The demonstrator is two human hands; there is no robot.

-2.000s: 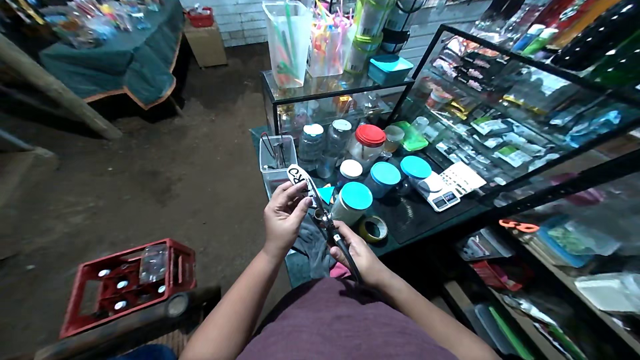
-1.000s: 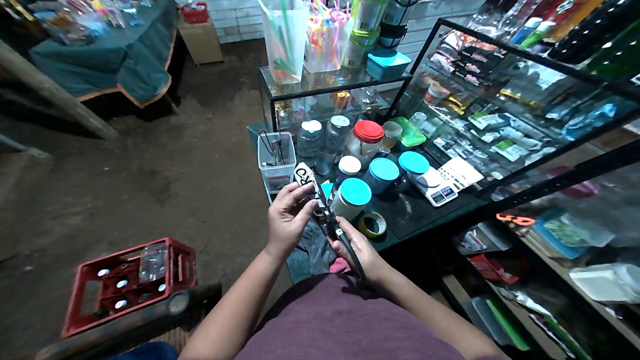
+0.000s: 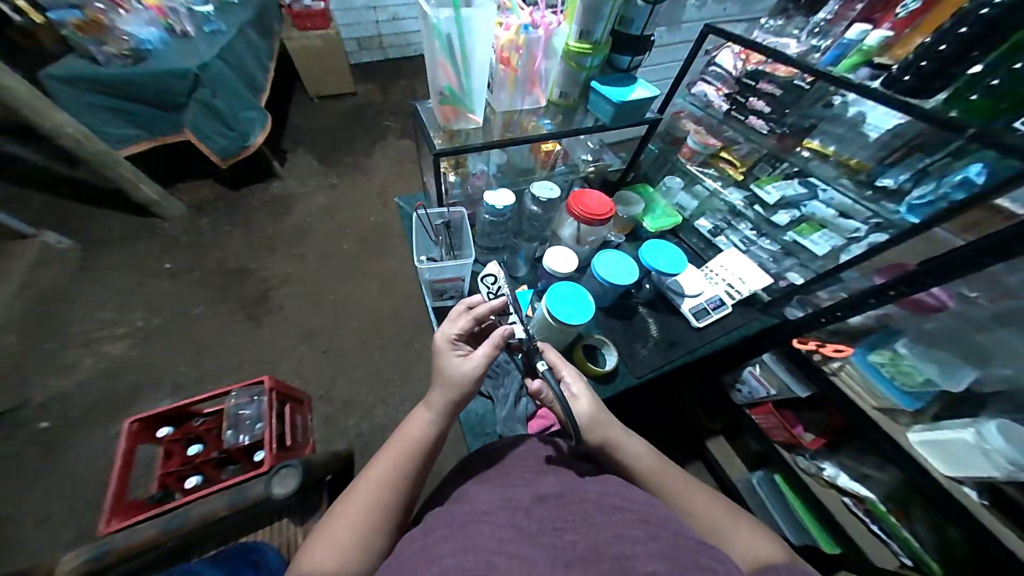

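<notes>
In front of my body, my right hand [image 3: 572,396] grips a dark tool with curved black handles [image 3: 552,376]; it looks like pliers or scissors, but its kind is unclear. My left hand [image 3: 468,352] pinches a white strip with bold black lettering [image 3: 494,282] at the tool's far end. Just beyond the hands stand a jar with a turquoise lid [image 3: 568,304] and a roll of tape [image 3: 595,355]. A grey cloth [image 3: 508,400] lies partly beneath my hands.
Lidded jars [image 3: 590,206], a clear plastic bin with utensils [image 3: 444,256] and a white digital scale [image 3: 704,300] stand on the dark table. Glass display cases [image 3: 544,136] rise behind. A red bottle crate [image 3: 208,448] is at lower left; open shelves [image 3: 872,400] are at right.
</notes>
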